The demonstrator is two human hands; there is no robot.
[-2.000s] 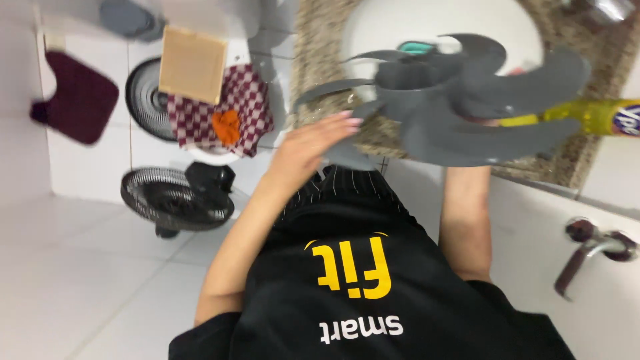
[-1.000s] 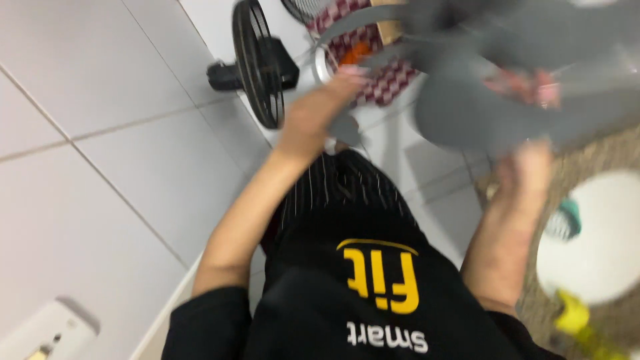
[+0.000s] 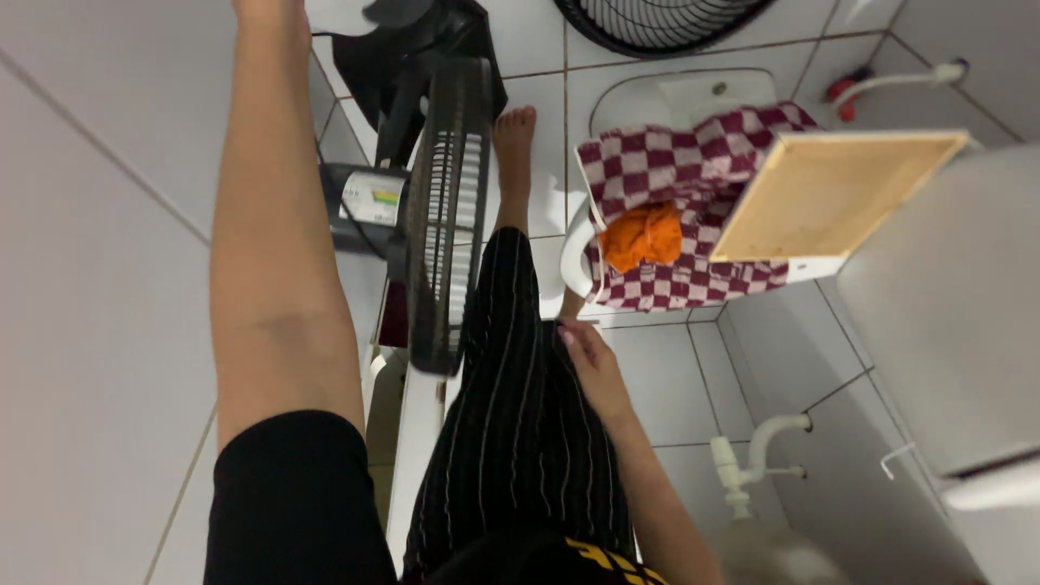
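My left hand [image 3: 272, 10] is mostly cut off by the top left edge; its fingers and anything in them are hidden. Beside that forearm stands a black pedestal fan [image 3: 447, 219] with a round cage and a motor housing bearing a label. A dark grey curved piece [image 3: 398, 10] shows at the top edge near the fan's base. Low beside my striped black trousers [image 3: 520, 422] is my right hand [image 3: 593, 361], fingers bent near a thin pale edge by the cloth. Whether it grips anything is unclear.
A toilet [image 3: 674, 97] carries a maroon checkered cloth [image 3: 650, 162], an orange cloth [image 3: 643, 236] and a beige panel [image 3: 841, 195]. A black fan grille [image 3: 666, 20] lies at the top. White pipes [image 3: 760, 459] stand at lower right. My bare foot [image 3: 516, 134] is on the tiles.
The grey fan blade, earlier between my hands, no longer shows there. My right hand is now down beside my trousers, and my left arm reaches past the top edge. The view has swung toward the toilet.
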